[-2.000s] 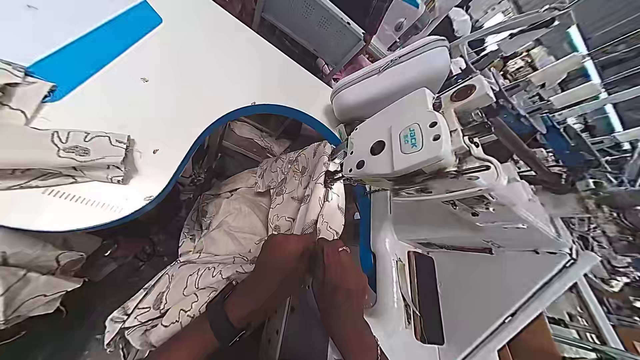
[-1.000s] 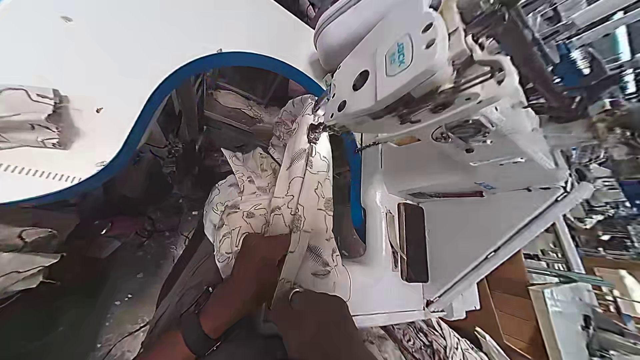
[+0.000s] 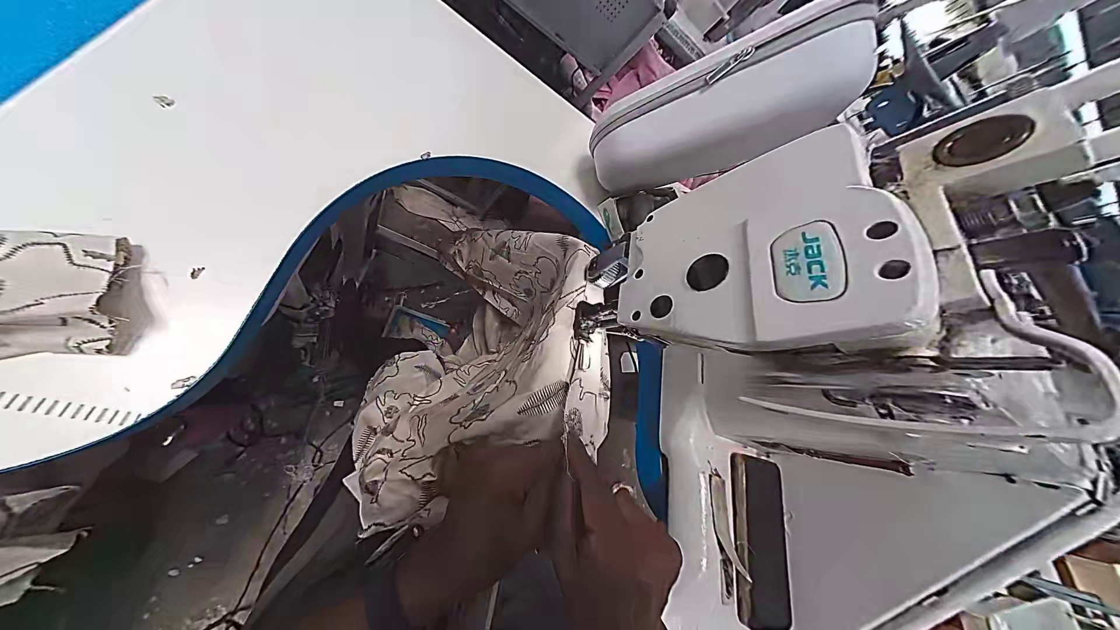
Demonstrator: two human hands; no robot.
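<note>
A cream fabric piece with dark line print (image 3: 490, 385) hangs from the needle area of a white Jack industrial sewing machine (image 3: 787, 271). Its upper edge lies under the machine's presser foot (image 3: 598, 317). My left hand (image 3: 499, 499) grips the cloth from the left, its fingertips blurred against the folds. Close beside it, my right hand (image 3: 612, 534) pinches the narrow folded edge at the cloth's right side, just below the foot. A ring shows on a finger of the right hand.
A white table with a curved blue edge (image 3: 306, 236) wraps around the machine's left side. More printed fabric (image 3: 61, 293) lies on it at the left. A pale zipped case (image 3: 735, 96) rests behind the machine head. Cloth (image 3: 35, 534) hangs at lower left.
Both hands have moved closer to the presser foot along the fabric edge than one second ago. The cloth is more bunched to the left. The view has shifted.
</note>
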